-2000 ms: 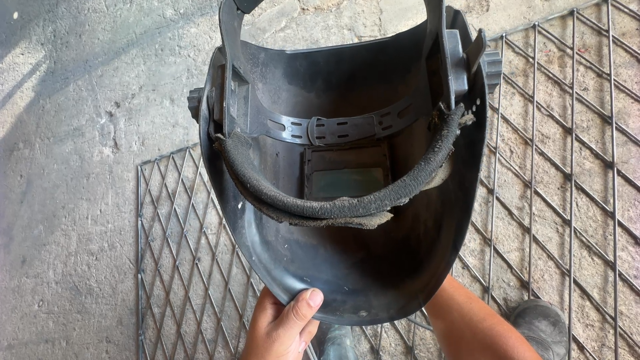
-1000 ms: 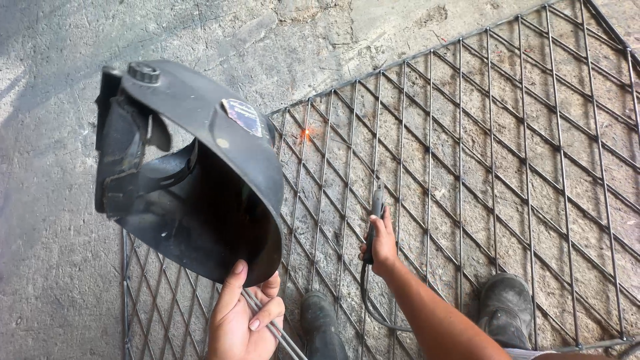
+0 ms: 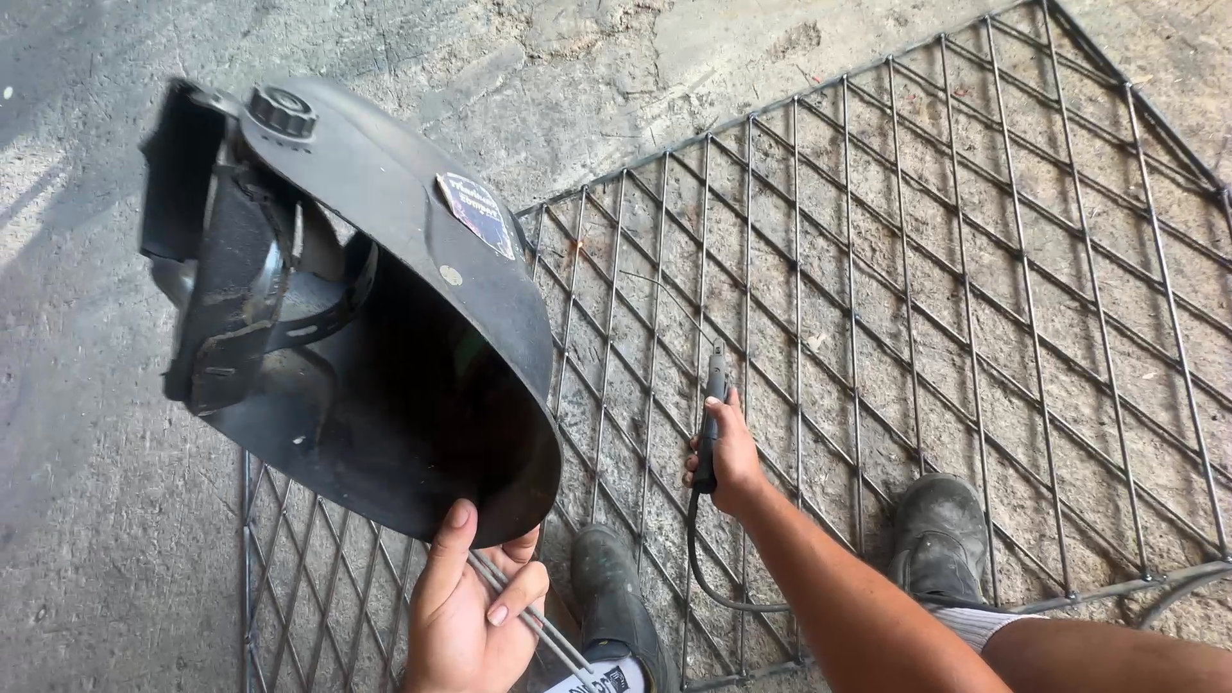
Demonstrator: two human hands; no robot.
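My left hand point(image 3: 476, 611) grips the lower rim of a black welding helmet point(image 3: 385, 404), thumb on its inner side. The helmet is tilted, its hollow side and headband facing left. Several thin welding electrodes point(image 3: 539, 621) are also held in that hand's fingers. My right hand point(image 3: 731, 448) is closed around the handle of an electrode holder point(image 3: 713, 414). A thin electrode point(image 3: 674, 300) reaches from its tip up and left, over a metal lattice of welded rods point(image 3: 847, 289). The holder's cable point(image 3: 695, 549) hangs below the hand.
The lattice lies on the rough concrete floor point(image 3: 87, 539) under both arms. Two dark boots point(image 3: 938, 539) stand at the lower middle and right, around the lattice's lower part. A stretch of cable or hose point(image 3: 1184, 587) shows at the lower right edge.
The helmet has turned from facing the camera to a sideways tilt at the left. The right hand has come into view with the electrode holder. An orange glow on the lattice has gone.
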